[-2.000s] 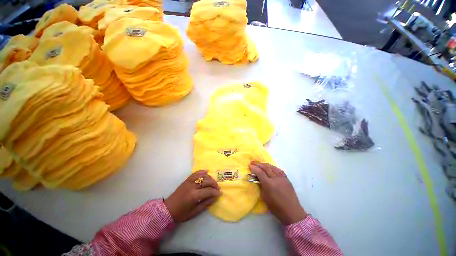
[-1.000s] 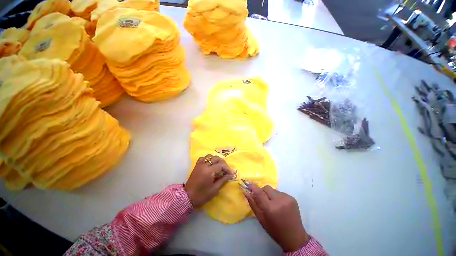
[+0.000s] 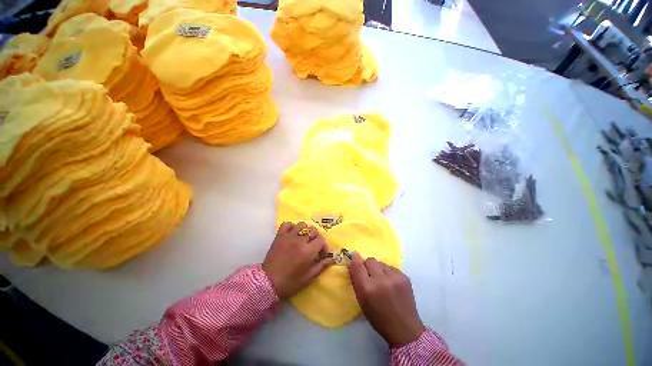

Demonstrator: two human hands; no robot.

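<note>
Several yellow fabric pieces (image 3: 343,161) overlap in a row in front of me. The nearest piece (image 3: 325,300) has a small patch (image 3: 330,256), partly hidden by my fingers. My left hand (image 3: 294,259) wears a gold ring and presses on this piece, fingertips at the patch's left side. My right hand (image 3: 384,297) holds a small silver tool (image 3: 346,256), mostly hidden, with its tip at the patch's right side. Another patch (image 3: 327,221) shows just above, on the piece behind.
Tall leaning stacks of yellow pieces (image 3: 86,179) stand at the left, and another stack (image 3: 322,43) at the far side. Dark brown parts (image 3: 461,163) and clear plastic bags (image 3: 493,107) lie at the right, then a yellow line (image 3: 590,207) and grey pieces (image 3: 633,171).
My left hand has moved right onto the patch, covering part of it. My right hand dropped lower, then rose slightly, bringing the tool to the patch. The view has shifted slightly.
</note>
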